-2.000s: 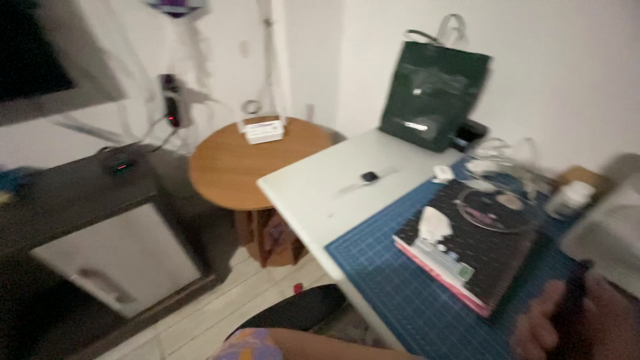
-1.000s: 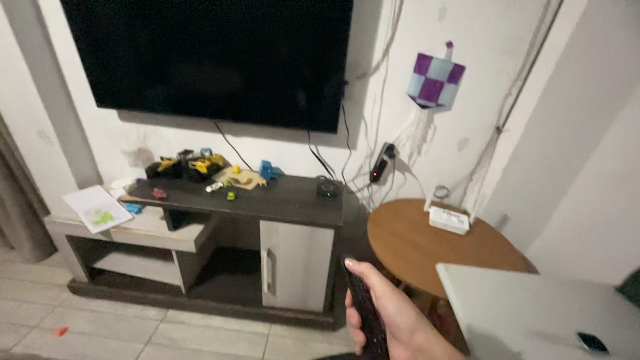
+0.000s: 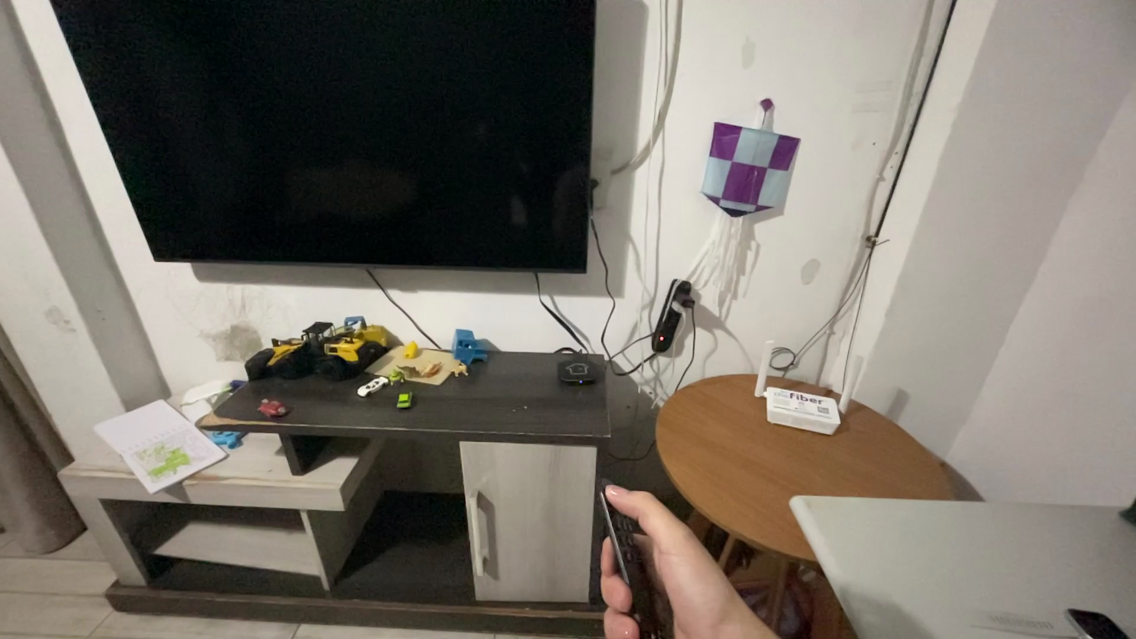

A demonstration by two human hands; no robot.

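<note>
My right hand (image 3: 670, 564) enters from the bottom, closed around a black remote control (image 3: 625, 552), with the thumb lying near its top end. The remote points up toward a large wall-mounted television (image 3: 355, 133), whose screen is dark. Below the television, a small black set-top box (image 3: 577, 372) with a tiny light sits on the right end of the dark TV stand top (image 3: 524, 395). My left hand is out of the picture.
A round wooden table (image 3: 799, 461) holds a white router (image 3: 802, 411). A pale tabletop (image 3: 967, 550) juts in at lower right. Toy loaders (image 3: 324, 349) and small toy cars stand on the TV stand. A power strip (image 3: 672, 316) and a checkered kite (image 3: 751, 169) hang on the wall.
The view has swung left from the desk with the cutting mat to the television. My right hand, at the lower right over the desk earlier, now holds the remote up before the TV stand.
</note>
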